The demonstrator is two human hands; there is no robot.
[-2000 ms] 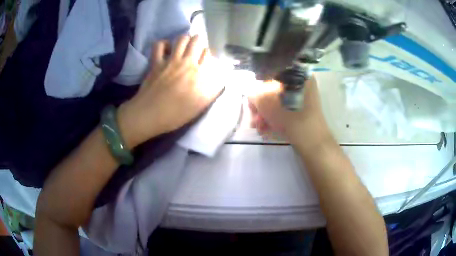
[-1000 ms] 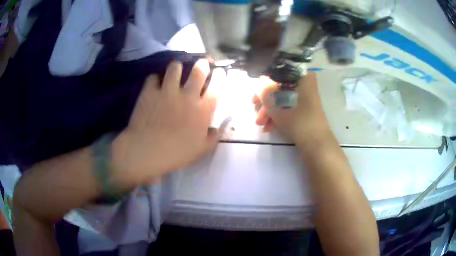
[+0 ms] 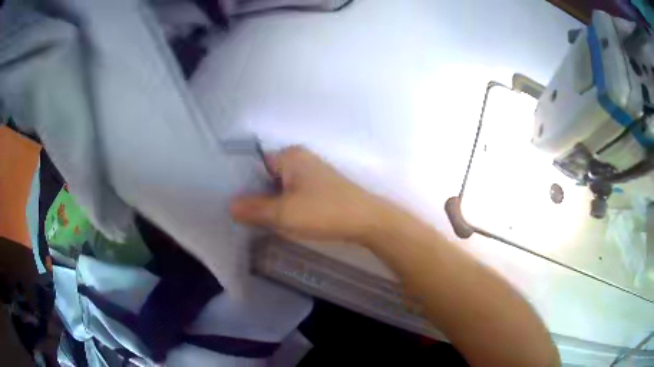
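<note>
Pale grey-lavender fabric (image 3: 154,136) fills the left side, raised and blurred, and hangs over the table's front edge. My right hand (image 3: 312,197) reaches in from the lower right. Its fingers and thumb close on the right edge of this fabric, near a small dark edge. My left hand is not in view. The white sewing machine head (image 3: 591,93) with a blue stripe is at the upper right, away from the cloth. Its bed (image 3: 502,172) is brightly lit, with no garment under the needle area.
The white table (image 3: 344,86) spans the middle, with a ruler strip (image 3: 323,281) along its front edge. White scraps (image 3: 631,236) lie at the far right. Pale and dark cloth pieces (image 3: 244,319) hang at the lower left. Dark cloth (image 3: 188,39) lies at the upper left.
The view has swung left, so the machine now sits at the right. My right hand has left the needle area and holds pale fabric at the left. My left hand has gone out of view.
</note>
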